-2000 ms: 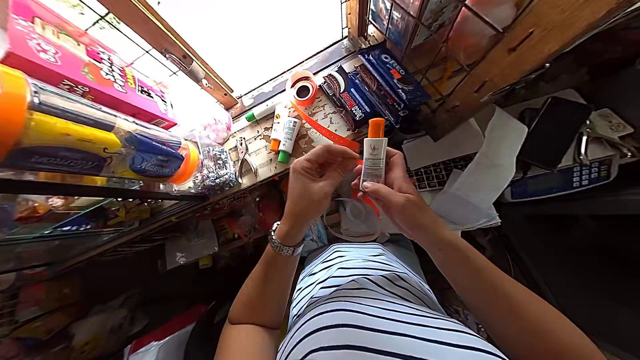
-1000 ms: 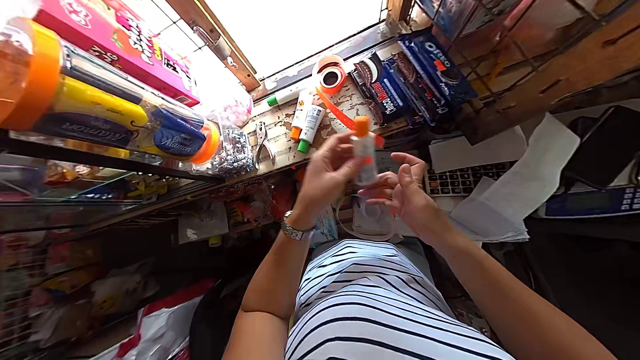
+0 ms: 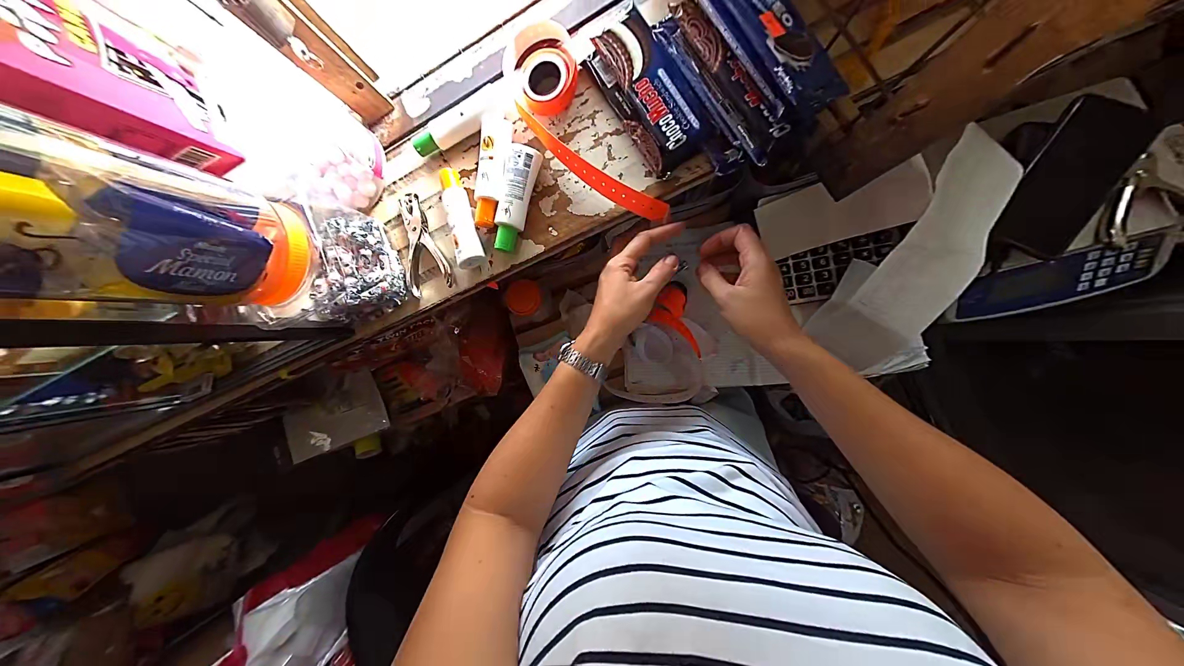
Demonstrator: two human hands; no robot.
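My left hand is beside the free end of an orange strip that runs from an orange sticker roll; whether its fingers pinch anything is hard to see. My right hand faces it, thumb and index finger curled near each other, nothing clear between them. On the worn wooden ledge lie a small bottle with a yellow-orange cap, a bottle with an orange cap, a bottle with a green cap and a metal hole punch. Below the hands is a clear plastic container with orange strip in it.
Packs of chocolate cookies lie at the ledge's back right. A large jar with an orange lid and a pink box stand left. At right are a calculator, loose papers, a dark phone and a blue keypad device.
The orange-capped bottle has left my hands; a bottle with a yellow-orange cap now lies on the ledge beside the hole punch. My hands have come near the orange strip's end.
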